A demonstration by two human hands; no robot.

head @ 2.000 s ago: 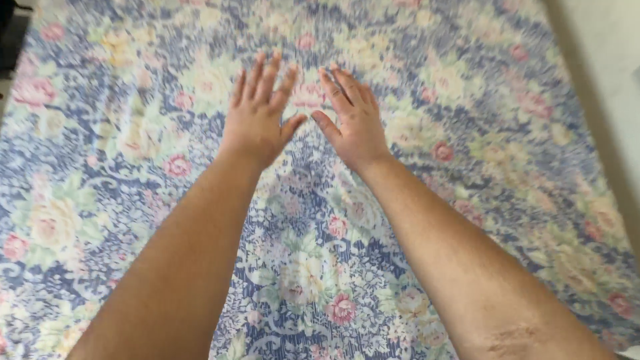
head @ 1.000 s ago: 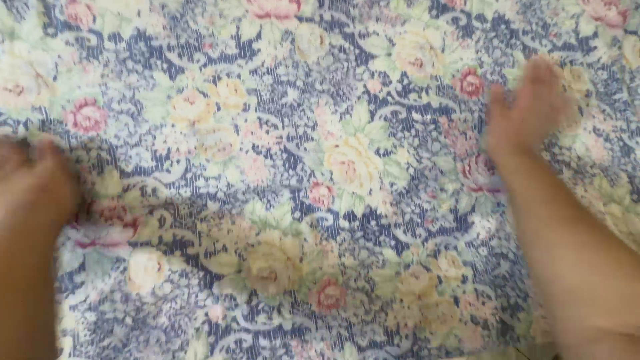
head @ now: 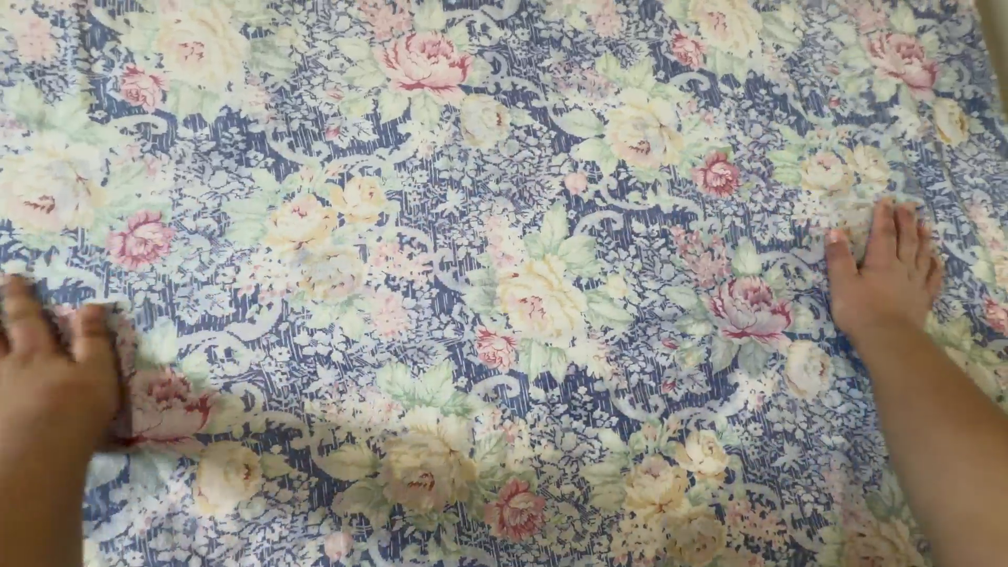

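Note:
A blue floral fabric sheet [head: 472, 236] with cream and pink roses fills nearly the whole head view. At the left edge my left hand [head: 55, 370] lies palm down over the cloth, its fingers apart and partly cut off by the frame. Over on the right, my right hand [head: 886, 272] rests palm down on the same fabric, thumb apart from the fingers. Neither hand grips anything. Shallow creases run through the cloth near the right side.
Beyond the cloth's edge at the upper right corner, a narrow strip of pale surface [head: 994, 31] shows. What lies under the fabric is hidden.
Two seconds ago my hands were close together near the middle of the cloth; now they are spread wide apart. The view has moved closer to the fabric.

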